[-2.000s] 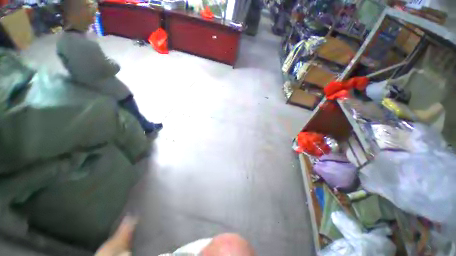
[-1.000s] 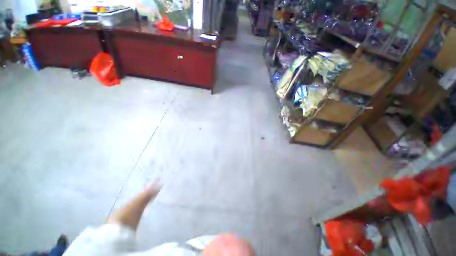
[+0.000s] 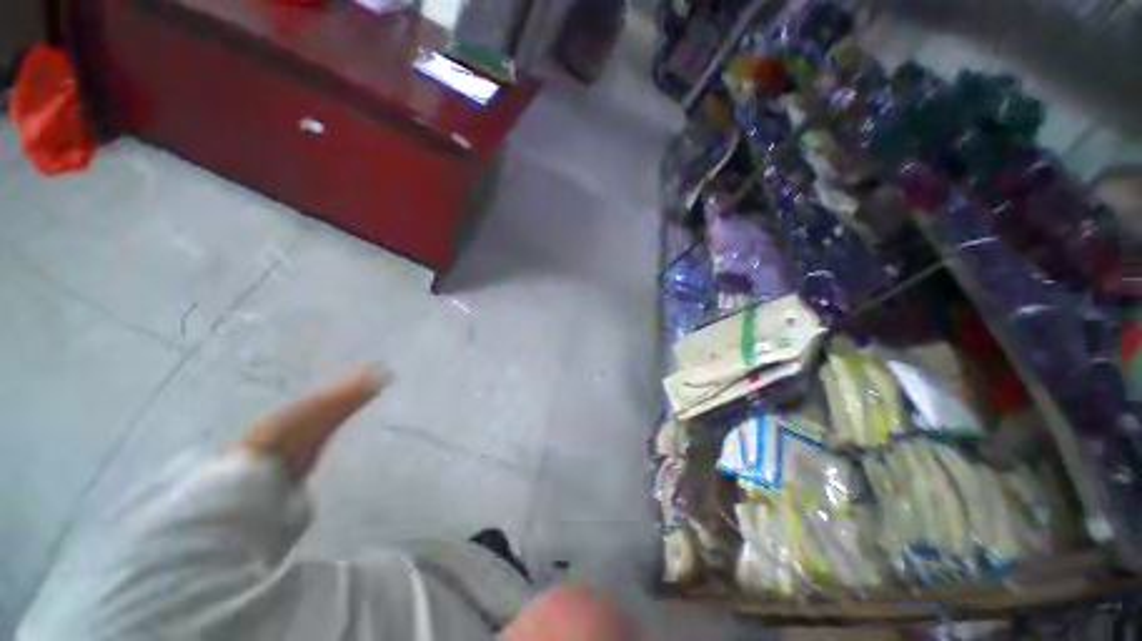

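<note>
My left hand (image 3: 313,420) reaches out from a light grey sleeve (image 3: 188,538) at the lower left, above the grey floor (image 3: 376,463). It is blurred and seen from the side, with its fingers stretched out, and nothing shows in it. My right hand is not in view. A blurred pink rounded shape (image 3: 574,616) is cut off by the bottom edge; I cannot tell what it is.
A red-brown desk (image 3: 288,138) stands at upper left, beside a red plastic bag (image 3: 53,113). Shelving at right holds polybagged garments (image 3: 814,526). A floor passage runs between desk and shelving. A dark shoe-like shape (image 3: 501,548) shows at bottom centre.
The view has moved forward and turned right; desk and garment shelving are nearer. The green-clad figure at left and the near shelf with red bags have left the picture. My left hand stays outstretched.
</note>
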